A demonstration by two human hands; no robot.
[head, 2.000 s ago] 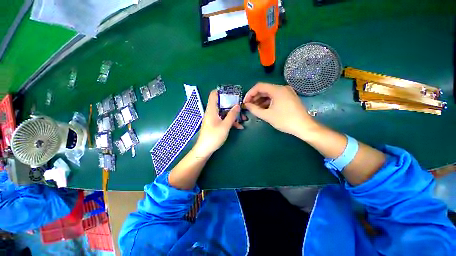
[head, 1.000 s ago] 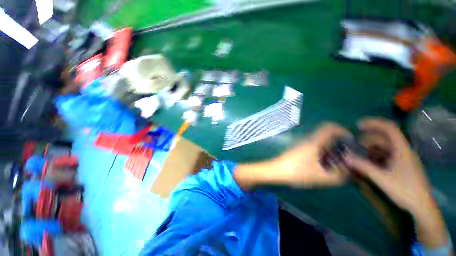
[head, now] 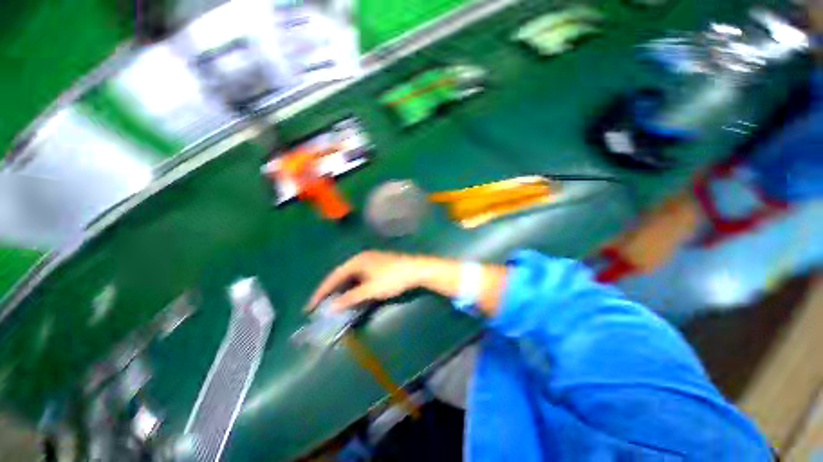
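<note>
The frame is blurred. My right hand (head: 383, 278) reaches in from the right, with a pale band on the wrist. Its fingertips are on a small grey circuit board (head: 323, 327) at the green mat. An orange-gold flex strip (head: 379, 372) runs from beside the board toward the bench's near edge. Whether my fingers grip the board or only touch it is too blurred to tell. My left hand is not in view. The dotted label sheet (head: 229, 379) lies to the left.
The orange screwdriver (head: 318, 185) is over a unit behind my hand. A round grey dish (head: 397, 207) and bundled flex strips (head: 501, 198) lie to its right. Blurred boards (head: 135, 374) are at left. A black coiled item (head: 636, 131) and another blue sleeve (head: 794, 153) are at right.
The view swung left, then right. My left hand has gone out of the picture. The flex strip now shows stretched out beside the board, and my right hand is over it from above.
</note>
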